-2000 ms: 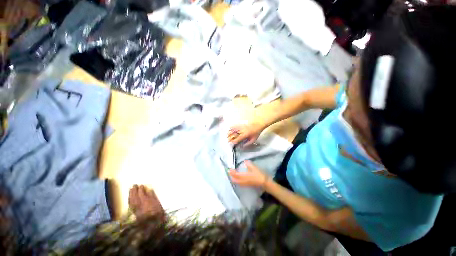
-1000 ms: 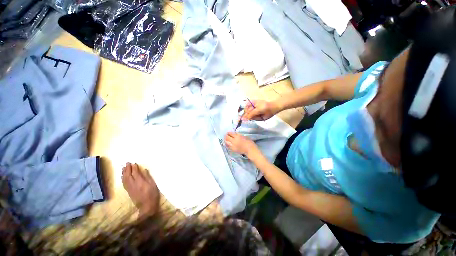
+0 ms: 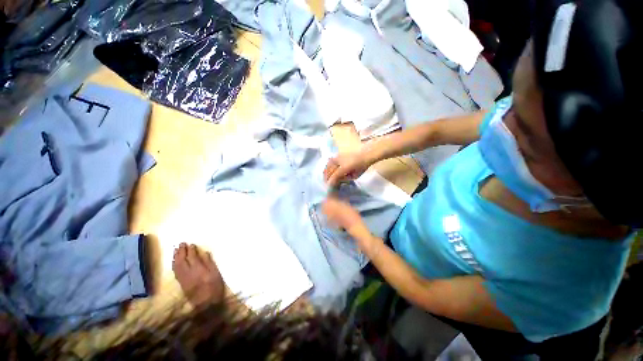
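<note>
Neither of my hands can be made out. A pale blue-grey garment lies spread on the wooden table. A person in a bright blue shirt has both hands at its right part; the lower hand is blurred, and no tool shows clearly. A bright white sheet or cloth lies beside the garment. Another hand rests on the table at its lower left; it seems to belong to a person whose dark hair fills the bottom edge. A darker blue-grey garment with black line marks lies at the left.
Shiny dark polybags lie at the upper left. More grey and white garments lie at the top right. The blue-shirted person's dark-haired head, with a white clip and a face mask, blocks the upper right.
The blue-shirted person's hands have shifted on the garment, and the small dark tool seen earlier at the upper hand no longer shows clearly. The view has shifted slightly. The hand at lower left stays on the table.
</note>
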